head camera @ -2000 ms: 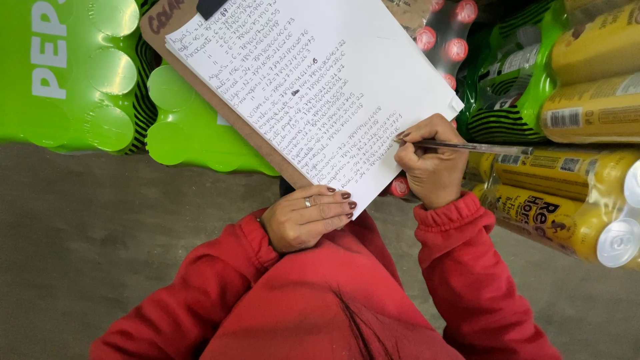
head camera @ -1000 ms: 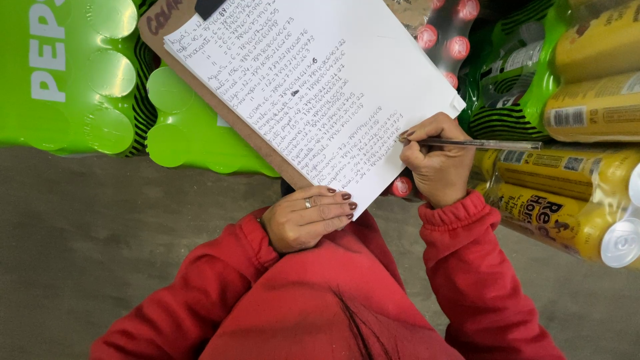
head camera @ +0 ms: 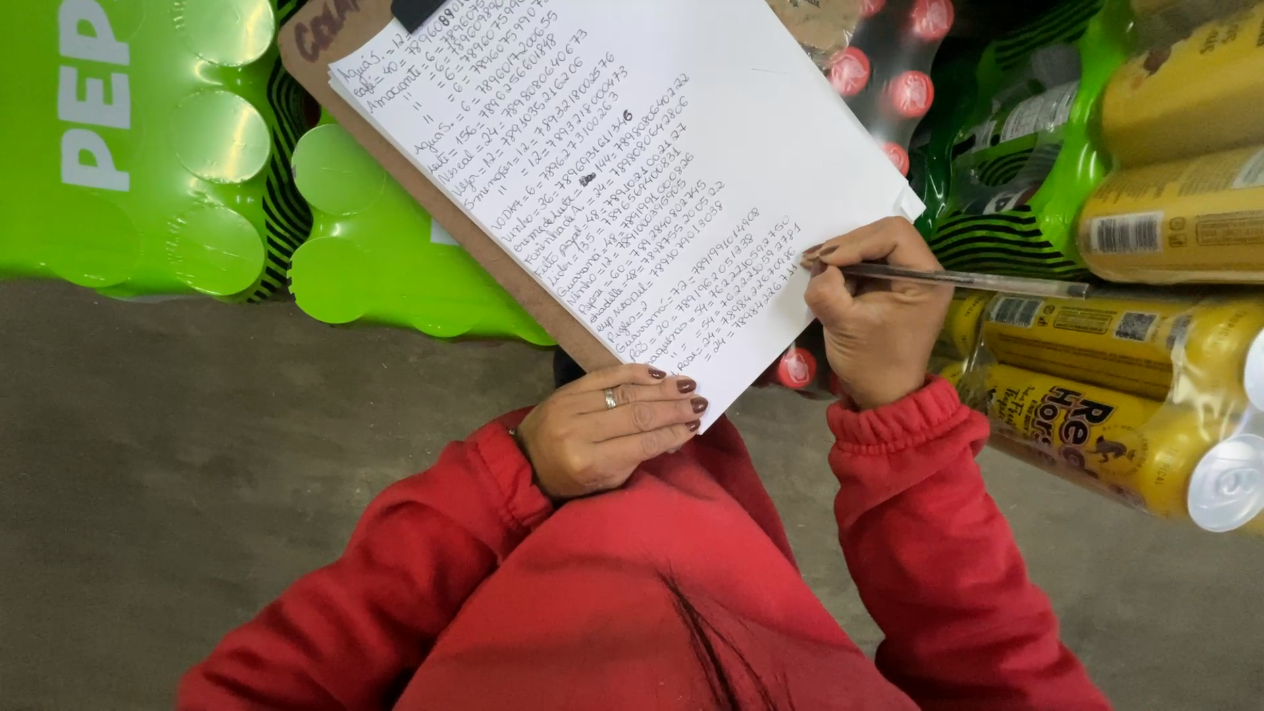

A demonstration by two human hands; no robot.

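Note:
A brown clipboard point(head camera: 474, 232) lies tilted across the upper middle, with a dark clip point(head camera: 417, 12) at its top left. White paper sheets point(head camera: 750, 109) on it bear dense handwritten lines. My right hand point(head camera: 879, 301) grips a slim clear-barrelled pen point(head camera: 968, 280), its tip end at the paper near the end of the lowest lines. My left hand point(head camera: 612, 425), with a ring and dark nail polish, rests flat with its fingers over the sheets' lower corner; its thumb is hidden.
Green shrink-wrapped Pepsi can packs point(head camera: 148, 197) stand at the left. Bottles with red caps point(head camera: 908, 94) show behind the clipboard. Packs of yellow cans point(head camera: 1086, 395) and a green-wrapped pack point(head camera: 1017, 118) are at the right. Grey floor point(head camera: 247, 444) lies below the packs.
My right hand has shifted slightly to the right along the paper with the pen, and more writing stands at the ends of the lowest lines. My left hand has stayed in place.

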